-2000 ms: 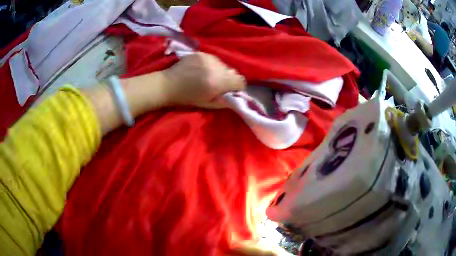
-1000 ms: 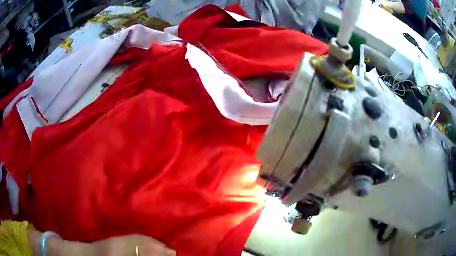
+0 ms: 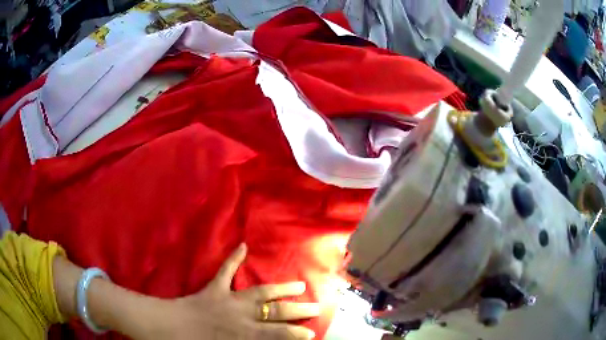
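A red garment piece (image 3: 146,206) with pale pinkish-white facings lies spread over the table, its right part running to the brightly lit needle area. My left hand (image 3: 246,312) lies flat on the red cloth at the bottom, fingers spread and pointing to the needle area; it wears a ring and a pale bracelet. The cream sewing machine head (image 3: 425,219) stands at the right and hides the cloth's right edge. The presser foot is not clear in the glare. My right hand is not clearly in view.
A grey cloth bundle (image 3: 399,30) lies beyond the red garment. A lilac thread cone (image 3: 492,20) stands at the upper right by a white table edge (image 3: 525,66). Patterned cloth (image 3: 159,20) lies at the upper left. Loose threads lie behind the machine.
My left hand left the pale collar-like strip and came down to the bottom. Since one second ago it has moved right and up onto the cloth, fingers spread. The strip now lies flatter.
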